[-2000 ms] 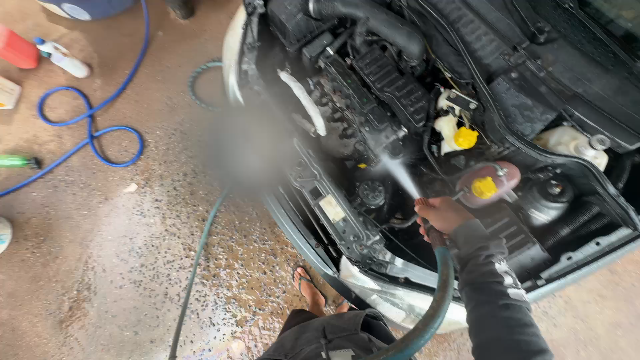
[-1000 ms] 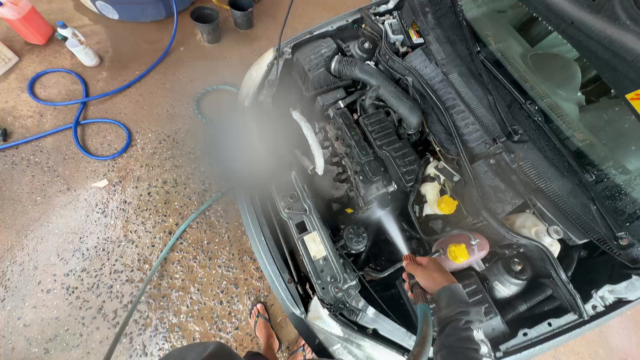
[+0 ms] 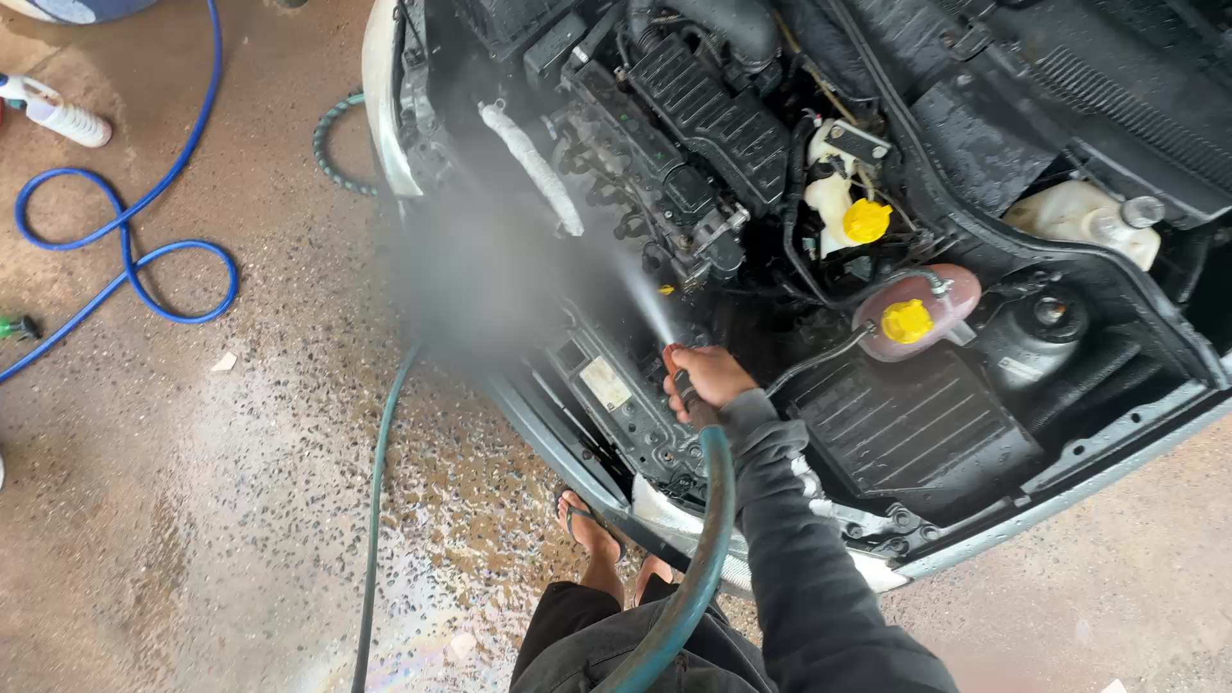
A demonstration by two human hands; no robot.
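My right hand (image 3: 710, 378) grips a spray nozzle (image 3: 681, 373) with an orange tip, fitted to a thick green hose (image 3: 707, 558) that runs down past my body. Water sprays from the tip up and left over the wet car engine (image 3: 664, 164). Right of the hand is a pinkish coolant reservoir (image 3: 929, 308) with a yellow cap; below it lies a black ribbed cover (image 3: 910, 423). A white-wrapped pipe (image 3: 532, 168) lies left of the engine. A grey blur hides part of the car's front. My left hand is not in view.
The car's front edge (image 3: 568, 462) runs beside my feet in flip-flops. A thin green hose (image 3: 380, 500) lies on the wet floor. Further left are a looped blue hose (image 3: 125, 217), a white bottle (image 3: 72, 120) and a green item (image 3: 17, 327). A washer fluid tank (image 3: 1083, 217) sits at the right.
The spray, aimed near the engine's lower end a second ago, now points more to the left, toward the car's front. The right hand keeps hold of the nozzle. The view has shifted.
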